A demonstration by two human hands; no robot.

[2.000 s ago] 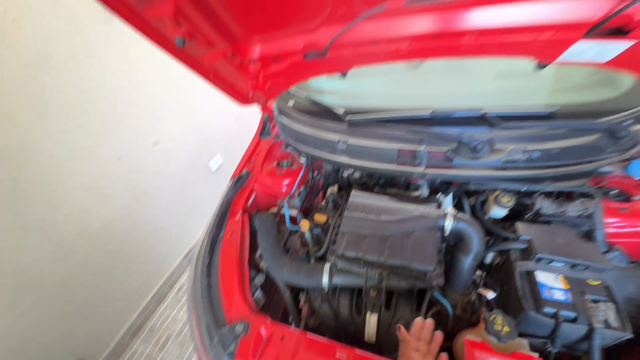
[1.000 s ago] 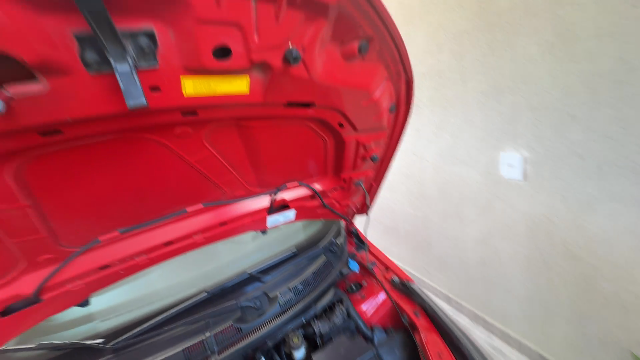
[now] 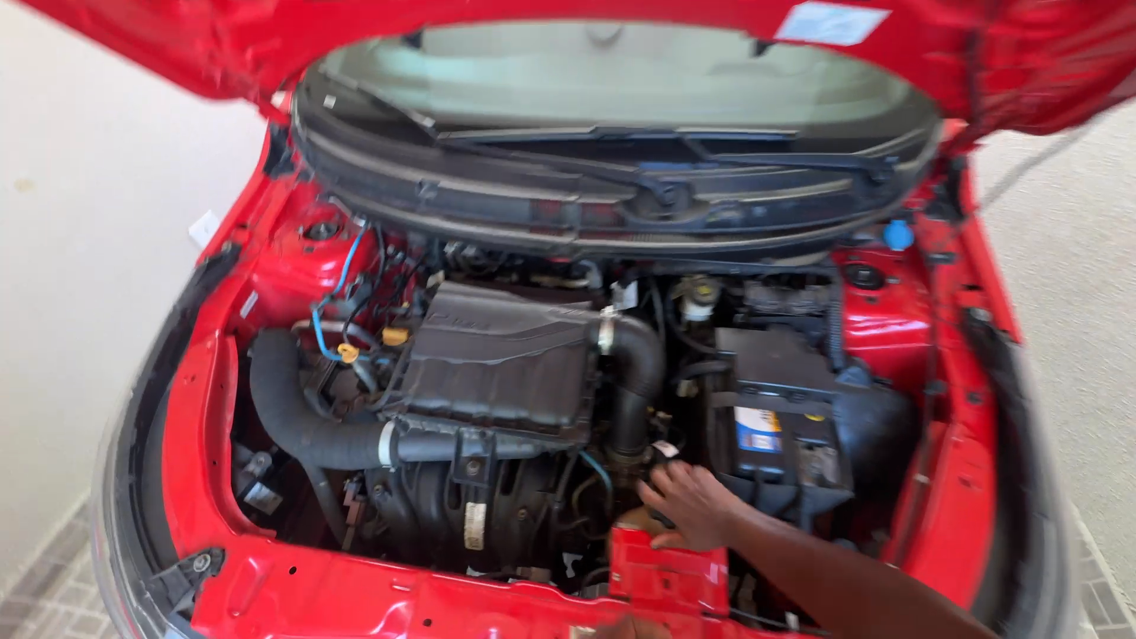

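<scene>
In a red car's engine bay, my right hand [image 3: 697,508] comes in from the lower right, its fingers and thumb curled around the black cap [image 3: 659,516] of a coolant reservoir [image 3: 632,524], mostly hidden by the hand. A red bracket of the front panel [image 3: 661,577] is just below it. Only a blurred bit of my left hand [image 3: 630,628] shows at the bottom edge, near the front crossmember [image 3: 355,590]; its fingers are out of sight. Left of the right hand are the black air filter box [image 3: 501,364] and its intake elbow hose [image 3: 637,373].
The battery [image 3: 777,426] stands right of the hand, and a brake fluid reservoir [image 3: 698,302] is farther back. A ribbed air hose [image 3: 293,417] curves at left. A yellow-handled dipstick [image 3: 348,352] is near a blue hose. The raised hood [image 3: 550,11] hangs over the windshield.
The view has swung from the hood's underside back down to the engine bay. A hand lay spread beside the reservoir two seconds ago; now my right hand is on its cap.
</scene>
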